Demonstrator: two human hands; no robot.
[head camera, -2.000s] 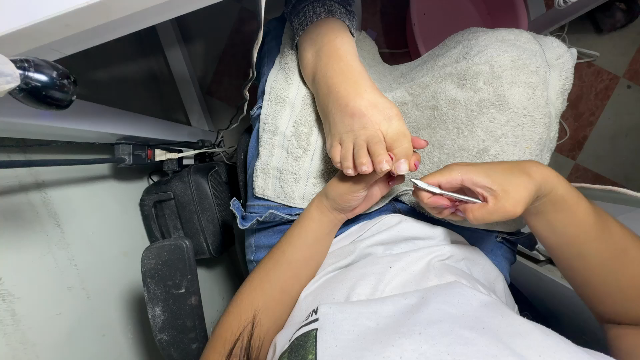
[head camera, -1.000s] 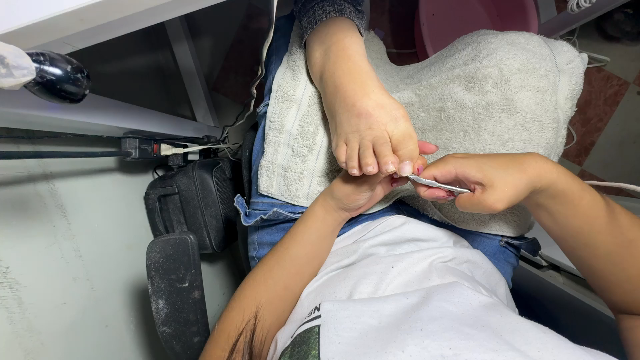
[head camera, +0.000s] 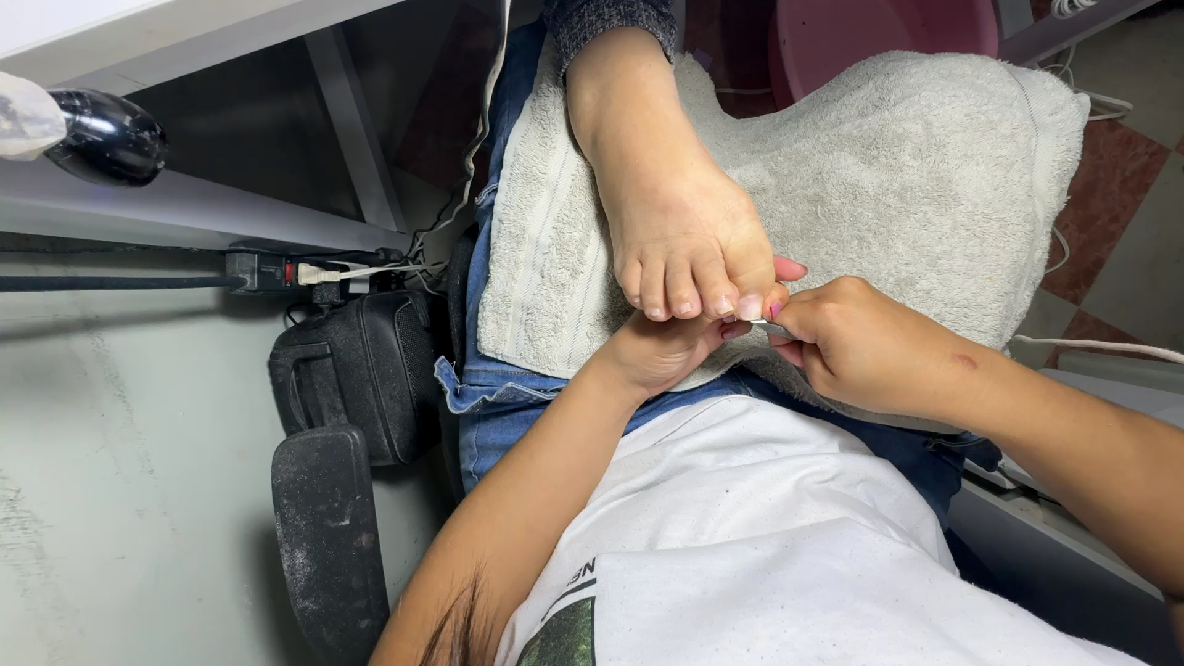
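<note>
Another person's bare foot (head camera: 680, 213) rests over a grey terry towel (head camera: 888, 176) spread on my lap. My left hand (head camera: 671, 350) is beneath the toes and holds the foot's front end from below, its fingers partly hidden. My right hand (head camera: 837, 342) grips a slim metal nail tool (head camera: 770, 327), with its tip at the big toenail (head camera: 749, 307). Most of the tool is hidden behind my right fingers, so its exact kind is unclear.
A white table edge (head camera: 231, 46) and its metal leg stand at upper left. Below are a power strip (head camera: 264, 274), a black case (head camera: 356, 370) and a black armrest (head camera: 330, 546). A pink basin (head camera: 879, 42) sits behind the towel; cables lie on the tiled floor.
My right hand has moved left, closer to the big toe, and turned so that its back shows and the tool's handle is hidden. My left hand still holds the foot.
</note>
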